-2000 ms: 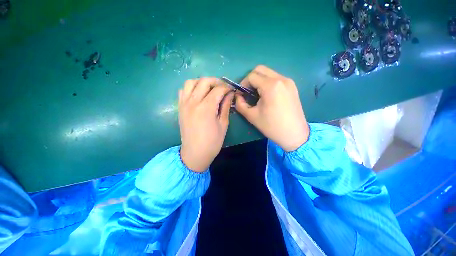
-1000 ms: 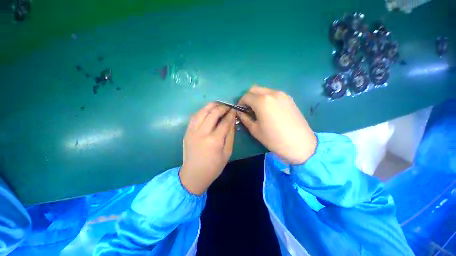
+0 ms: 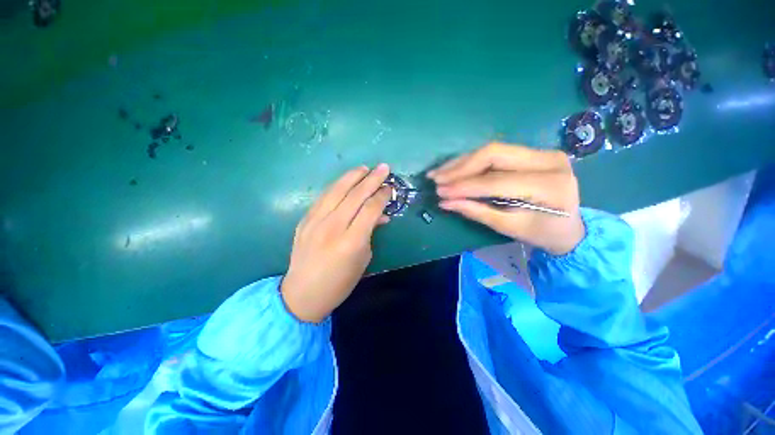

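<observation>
My left hand holds a round unit at its fingertips, low over the green surface; the unit has a dark body with a silvery ring, and the fingers cover its left side. My right hand is just to the right, apart from the unit, its fingers pointing left. The slim tweezers lie across its palm side with the bright end pointing right, towards the wrist. A small dark piece with a pale spot lies between the hands, right of the unit.
A pile of round units is at the upper right of the green bench. Small dark parts are scattered at left. Clear rings and a dark reddish scrap lie ahead. An open white box is below the right edge.
My right hand has moved right, away from my left, and the tweezers now point back towards the wrist. The round unit and a small dark piece have come into view between the hands.
</observation>
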